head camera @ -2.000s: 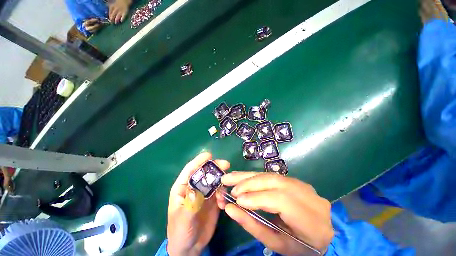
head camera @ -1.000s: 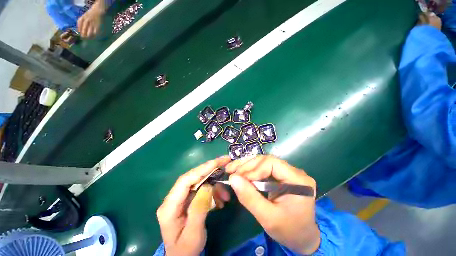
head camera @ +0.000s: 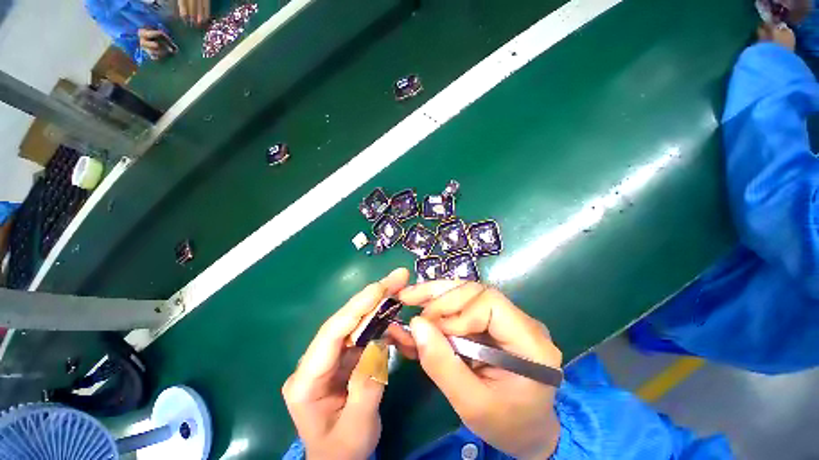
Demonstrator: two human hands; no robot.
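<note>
A dark rounded-square housing (head camera: 377,322) with a coppery rim is held tilted, nearly edge-on, in my left hand (head camera: 337,386). A yellow-tan finger cot (head camera: 372,362) covers my left thumb. My right hand (head camera: 489,359) holds slim grey metal tweezers (head camera: 505,358) like a pen; their tip is at the housing's right side. The inside of the housing is hard to make out. Several similar housings (head camera: 452,236) lie in a cluster on the green bench beyond my hands. A tiny pale square piece (head camera: 360,240) lies left of the cluster.
A white rail (head camera: 359,166) separates the bench from a green belt (head camera: 332,99) carrying spaced units (head camera: 277,154). A small fan (head camera: 58,436) stands at lower left beside grey metal posts (head camera: 81,308). A person's blue sleeve (head camera: 772,135) is at right; another person's hands are at top left.
Since two seconds ago, the housing has turned from facing up to nearly edge-on, and the tweezers have swung flatter. Since one second ago, the belt units have moved down-left and the housing is tilted more steeply.
</note>
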